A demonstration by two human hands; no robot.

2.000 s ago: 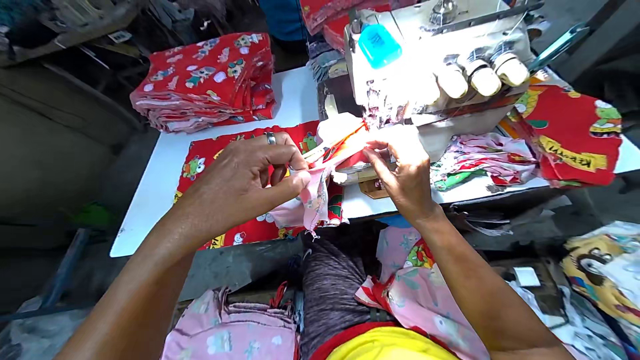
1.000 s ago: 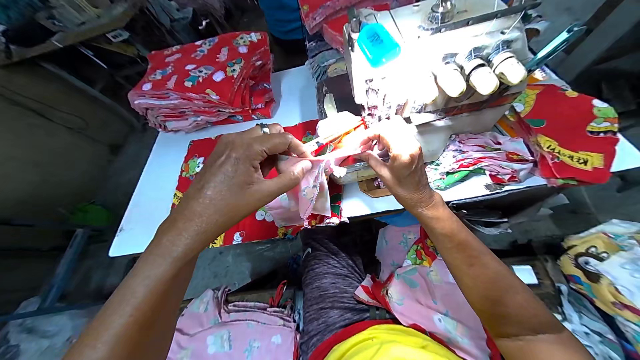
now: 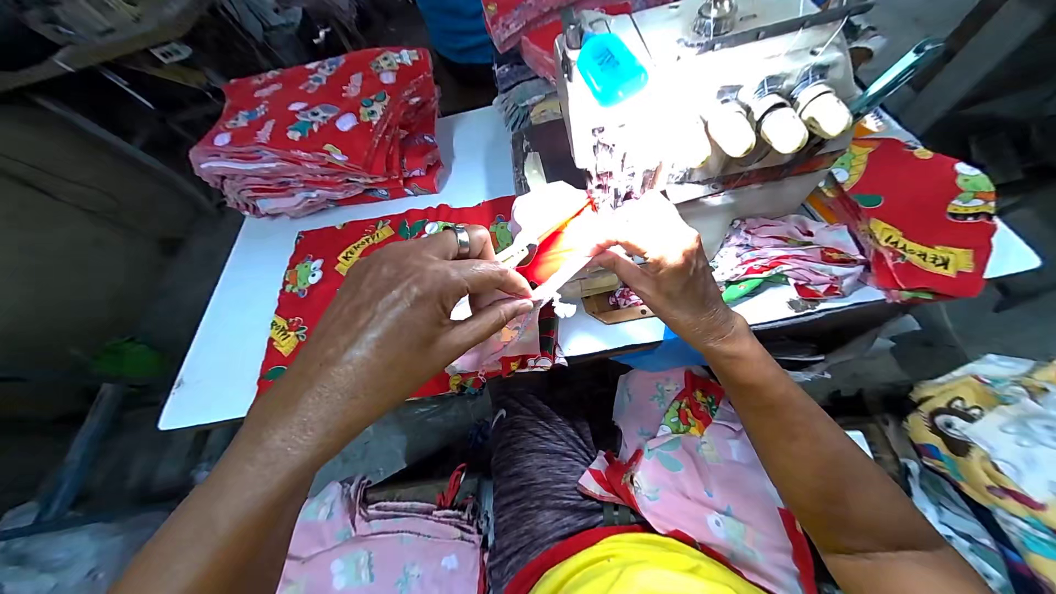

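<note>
A narrow pale strip of pink fabric (image 3: pixel 561 276) is pinched between both hands just in front of the sewing machine (image 3: pixel 627 107). My left hand (image 3: pixel 412 301), with a ring on one finger, grips its near end between thumb and index finger. Pink printed fabric (image 3: pixel 499 346) hangs below those fingertips. My right hand (image 3: pixel 660 264) pinches the strip close to the needle area, which strong light washes out. Beneath my left hand, red printed fabric (image 3: pixel 330 239) lies flat on the white table.
A stack of folded red printed fabric (image 3: pixel 322 124) stands at the table's back left. Crumpled pink pieces (image 3: pixel 792 252) and red fabric (image 3: pixel 924 223) lie right of the machine. Pink fabric (image 3: pixel 693 470) covers part of my lap; more pink pieces (image 3: pixel 388 544) are stacked lower left.
Both hands stay near the machine with fabric between them. The pink fabric at my left fingertips has shifted and hangs differently.
</note>
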